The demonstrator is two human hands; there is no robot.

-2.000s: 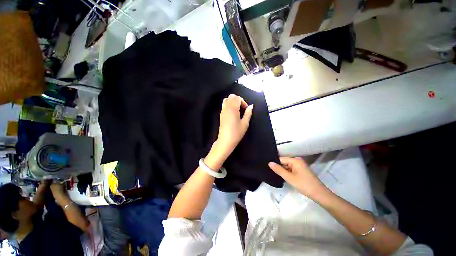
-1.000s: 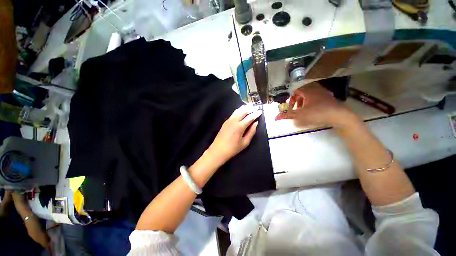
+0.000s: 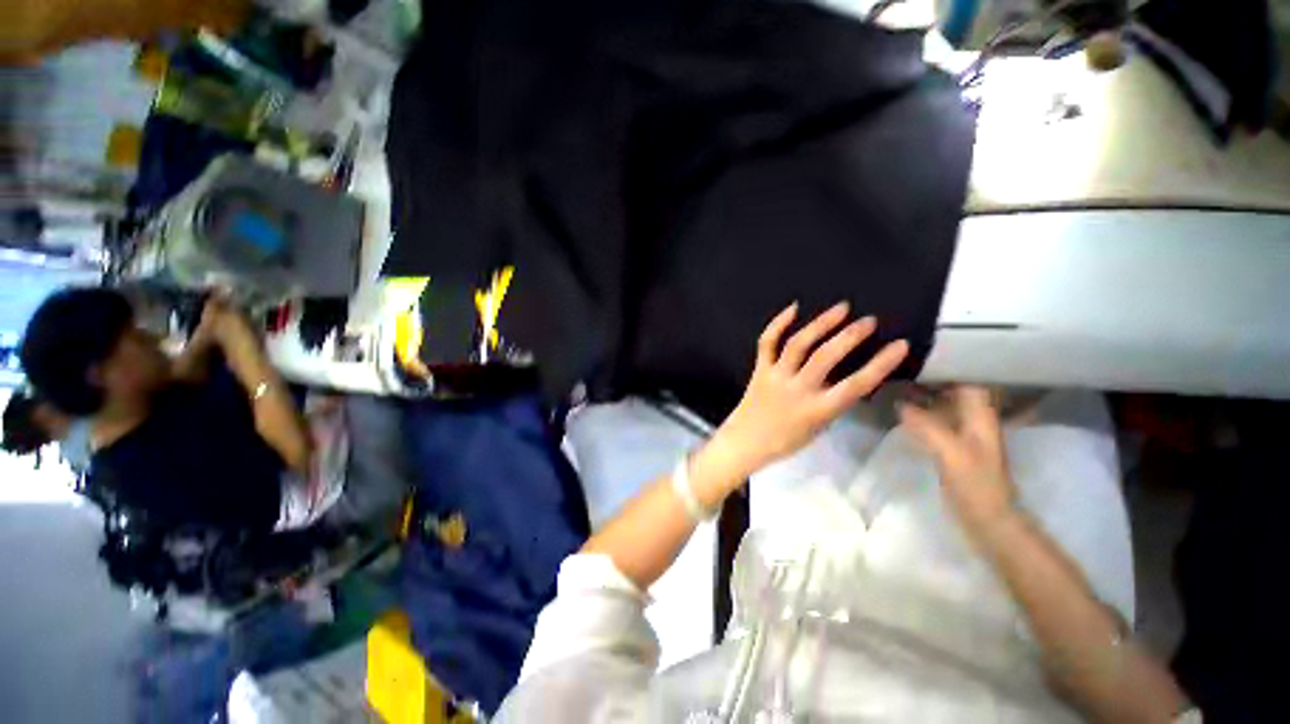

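Observation:
A large black fabric panel [image 3: 792, 184] lies on the white table and reaches its front edge, with its top corner at the partly cut-off sewing machine. My left hand [image 3: 814, 382] rests on the fabric near the front edge, fingers spread. My right hand [image 3: 969, 439] is just to the right, below the table edge by the fabric's corner. Its fingertips are blurred and partly hidden, so a grip cannot be made out. A brass-coloured knob [image 3: 1103, 53] shows beside the foot area.
The pale table edge strip [image 3: 1132, 304] runs right. A black piece with a white edge [image 3: 1195, 71] lies at top right. At left a person [image 3: 184, 410] sits at a grey machine [image 3: 255, 234]. Yellow scraps [image 3: 492, 304] show by the fabric. My white-clothed lap is below.
The view has swung down and left. My right hand has moved from beside the presser foot to the table's front edge. My left hand has moved from near the foot towards the front edge.

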